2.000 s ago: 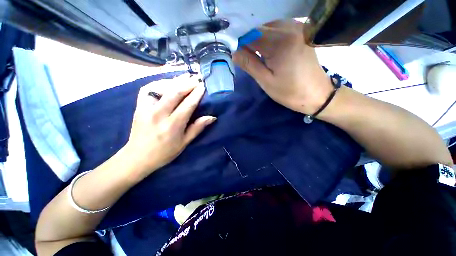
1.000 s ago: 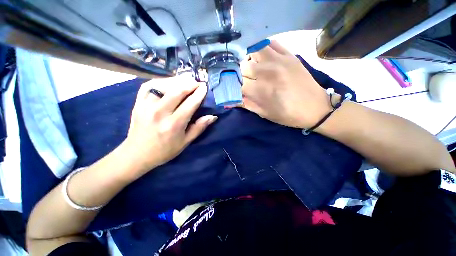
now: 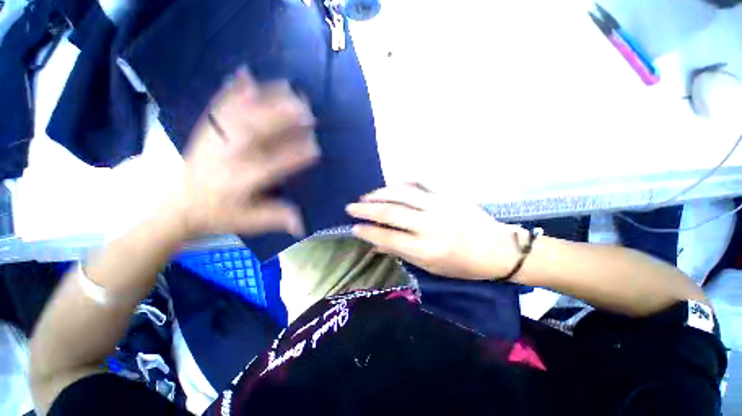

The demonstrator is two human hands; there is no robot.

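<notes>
A navy garment panel (image 3: 338,122) runs from the top of the view down to the table's front edge. My left hand (image 3: 248,154) is blurred, fingers spread, over the panel's left part; whether it touches the cloth I cannot tell. My right hand (image 3: 435,231) lies at the table's front edge by the panel's lower right corner, fingers extended to the left. Whether it grips cloth is not clear. Small metal parts (image 3: 336,28) of the machine show at the top; the rest of the machine head is out of view.
A pink and a blue pen (image 3: 630,49) lie at the upper right of the white table (image 3: 488,122). A ruler tape (image 3: 569,207) runs along the front edge. Navy pieces (image 3: 98,106) lie at the left. A blue crate (image 3: 224,272) is below, near my lap.
The view has shifted; the machine head is mostly out of view. Both hands have left the stitching point. The right hand is now at the front edge. The panel now extends up and left.
</notes>
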